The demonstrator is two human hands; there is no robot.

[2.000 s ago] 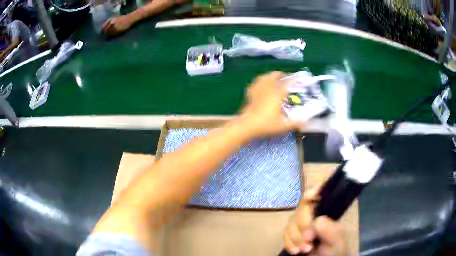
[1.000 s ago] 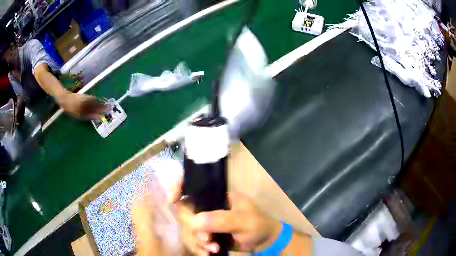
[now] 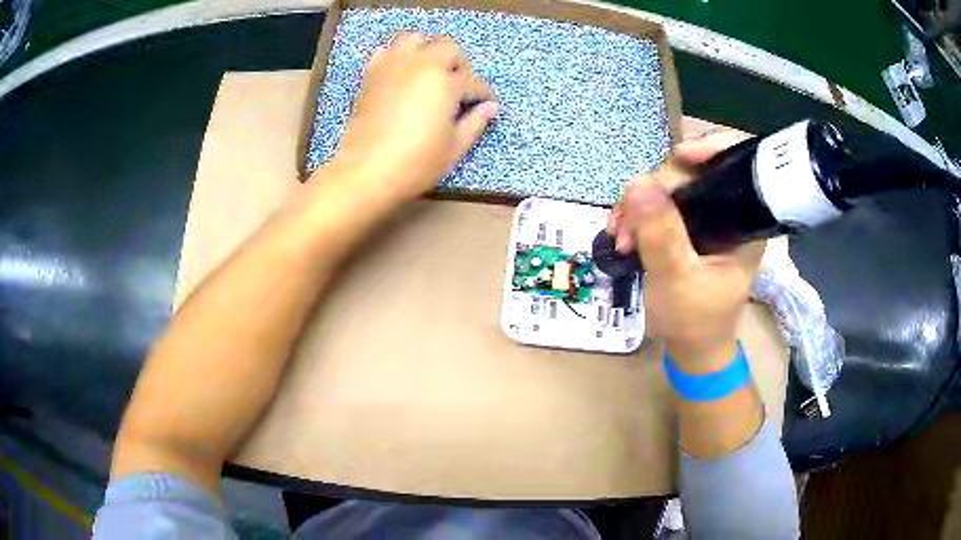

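The white housing (image 3: 577, 335) lies open side up on the cardboard mat (image 3: 422, 390), with a green circuit board (image 3: 540, 272) inside. My right hand (image 3: 685, 264) grips the black electric screwdriver (image 3: 738, 195), held slanted with its front end over the right part of the housing. The driver's tip is hidden. My left hand (image 3: 422, 105) is in the screw tray (image 3: 559, 95), fingers bent down among the screws. Whether it holds any screw cannot be told. The bagged power cord (image 3: 806, 327) lies right of the housing, partly behind my right wrist.
The green conveyor belt (image 3: 780, 37) runs beyond the pale rail (image 3: 759, 79). Another white unit (image 3: 904, 90) lies on it at the upper right. The screwdriver's cord runs off to the right. The dark bench surface (image 3: 84, 232) shows on both sides of the mat.
The view has turned down to the mat. The housing, earlier in my left hand over the belt, now lies on the mat. My left hand is in the tray; the screwdriver has tilted over the housing.
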